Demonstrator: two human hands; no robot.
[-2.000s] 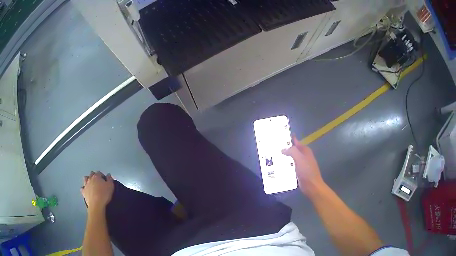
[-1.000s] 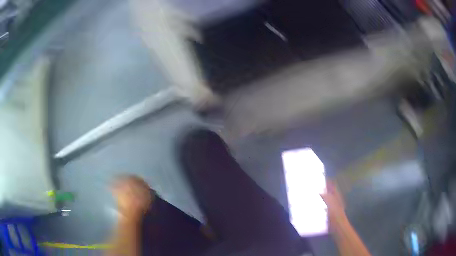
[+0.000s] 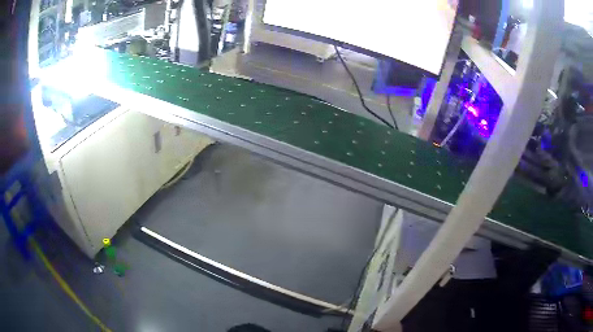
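No hand is in the picture, and the phone is not in view. A long dark-green conveyor belt (image 3: pixel 279 120) runs from the upper left to the right edge, with a silver edge rail (image 3: pixel 260 144) along its near side. Tiny pale parts lie in rows on the belt. A large monitor (image 3: pixel 364 27) behind the belt shows a bright white screen. A small dark rounded shape at the bottom edge is cut off and cannot be made out clearly.
A thick off-white post (image 3: pixel 484 178) crosses the right side. A cream cabinet (image 3: pixel 107 172) with glare above it stands left. A green bottle (image 3: pixel 112 253) and a white and black floor strip (image 3: pixel 240 271) are on the floor. Black trays (image 3: pixel 461 305) and a blue box (image 3: pixel 560 280) are lower right.
The view has swung up from the lap to the belt and monitor. Both hands, the lit phone and the legs have left the picture.
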